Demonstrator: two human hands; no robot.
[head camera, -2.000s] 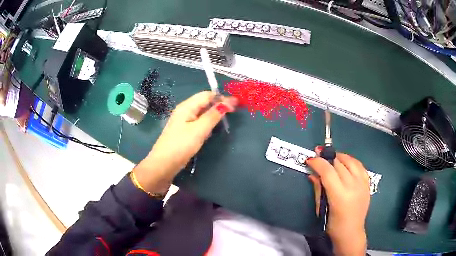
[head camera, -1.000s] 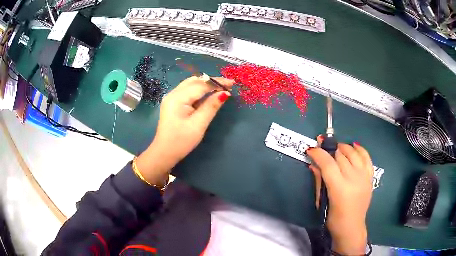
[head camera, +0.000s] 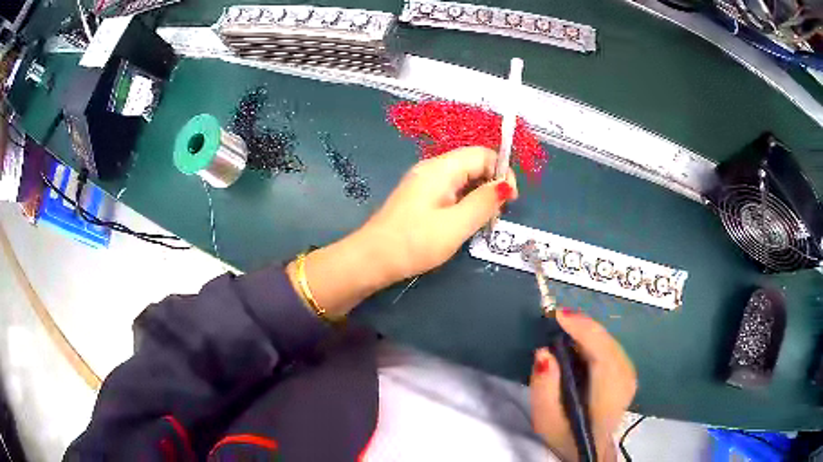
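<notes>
A white strip board (head camera: 587, 267) with a row of several round components lies flat in front of me. My left hand (head camera: 442, 212) holds pale tweezers (head camera: 509, 117), wide end up, with the lower end at the board's left end. My right hand (head camera: 587, 379) holds a black soldering iron (head camera: 570, 383); its metal tip points at the board near the second round part from the left. Whether the tip touches is too blurred to tell. Red lead wires (head camera: 433, 122) lie in a heap behind my left hand, which hides part of them.
Black lead wires (head camera: 262, 140) lie beside a green-rimmed solder spool (head camera: 197, 144). Stacked boards (head camera: 307, 45) and a separate strip board (head camera: 496, 24) are beyond. A metal rail (head camera: 596, 135) crosses behind. A fan (head camera: 767, 217) and dark holder (head camera: 756, 338) are right; a black box (head camera: 104, 108) left.
My left hand has moved right from beside the red heap to the board's left end, tweezers now upright. My right hand has moved down, uncovering the board, and the iron tip has come down to it.
</notes>
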